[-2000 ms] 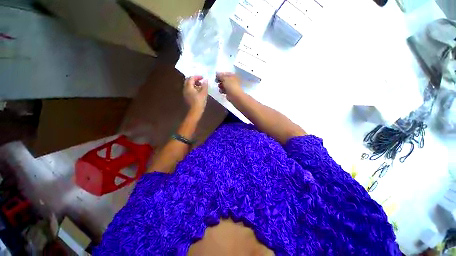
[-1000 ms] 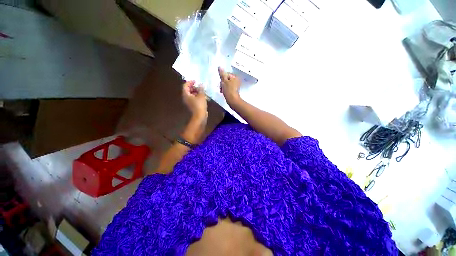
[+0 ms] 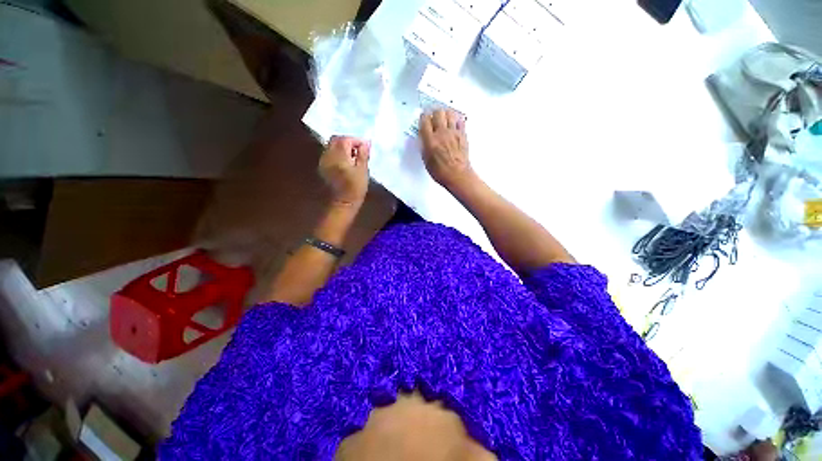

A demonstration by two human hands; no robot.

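A pile of clear poly bags [image 3: 350, 88] lies at the table's left corner. My left hand [image 3: 345, 168] is at the pile's near edge with its fingers curled; whether it pinches a bag cannot be told. My right hand [image 3: 445, 147] is palm down with its fingertips over the near end of a white carton [image 3: 441, 88]. The fingers hide part of that carton, and a firm grip cannot be made out. More white cartons [image 3: 509, 56] stand in stacks at the table's far edge.
Tangled black cords [image 3: 680, 248] lie on the white table at the right. A crumpled grey cloth [image 3: 766, 90] is at the far right. A black flat object [image 3: 660, 8] is at the far edge. A red stool [image 3: 183, 304] and brown cartons [image 3: 126, 221] are at the left.
My right hand has moved from the bag pile right onto the near carton. My left hand has stayed by the pile, its fingers more curled. The view has shifted slightly.
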